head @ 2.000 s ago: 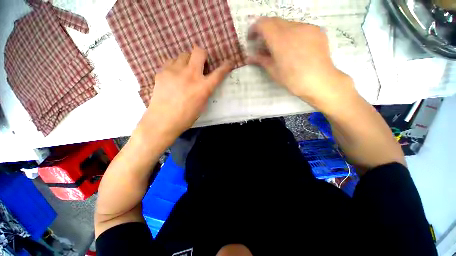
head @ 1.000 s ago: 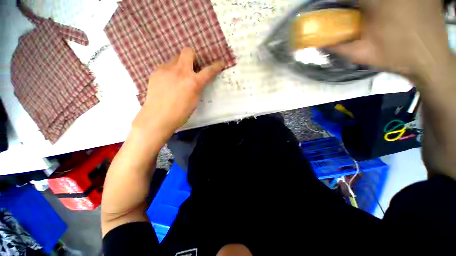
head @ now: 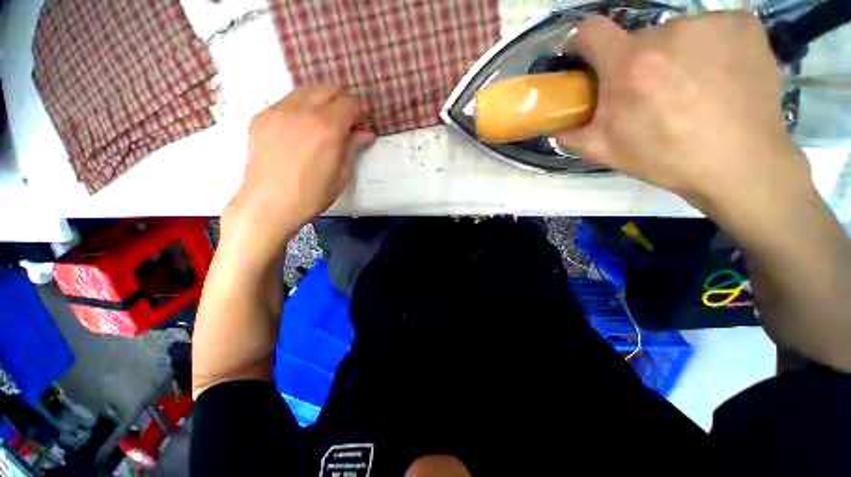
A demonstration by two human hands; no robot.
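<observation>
A red-brown and cream plaid cloth piece (head: 392,56) lies on the off-white padded table cover (head: 411,182). My left hand (head: 303,149) rests on its lower left edge, fingers bent; whether it pinches the cloth is hidden. My right hand (head: 686,102) is closed round the orange-brown wooden handle of a silver steam iron (head: 537,163). The iron's pointed tip is at the lower right corner of the cloth piece. A stack of similar plaid pieces (head: 121,84) lies at the left.
A black hose or cord (head: 821,23) runs from the iron at the upper right. Below the table are a red plastic stool (head: 140,275), blue crates (head: 597,312) and yellow-green scissors handles (head: 725,287). The table's front edge crosses the view just below my hands.
My right hand, empty two seconds ago, took the iron and moved it left to the cloth's corner. My left hand has shifted to the cloth's lower left. The view has shifted too.
</observation>
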